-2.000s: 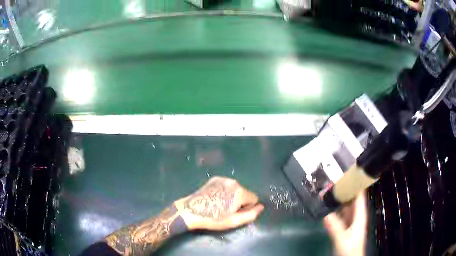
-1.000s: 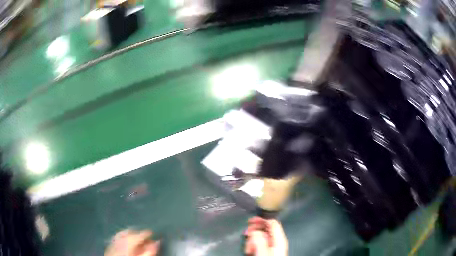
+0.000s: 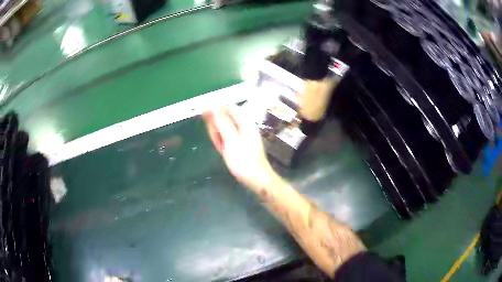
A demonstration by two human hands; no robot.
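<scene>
My right hand (image 3: 239,146) reaches in from the lower right, over the bench beside the left side of the white-grey screw feeder (image 3: 294,137). Its fingers are blurred near the white strip (image 3: 143,124), and I cannot tell if they hold anything. The electric screwdriver (image 3: 316,99), black with a cream grip, hangs over the feeder's right part with no hand on it. My left hand is not clearly in view; a small pale patch at the bottom left edge is too cut off to identify.
Glossy black blister trays (image 3: 407,110) are stacked high at the right, and another stack (image 3: 22,209) stands at the left edge. Small silvery bits lie on the green bench (image 3: 165,204). Green floor with a yellow line (image 3: 465,256) shows at lower right.
My right hand has let go of the screwdriver and moved up and left beside the feeder. The screwdriver hangs free. My left hand has dropped out of clear view. The camera has turned right.
</scene>
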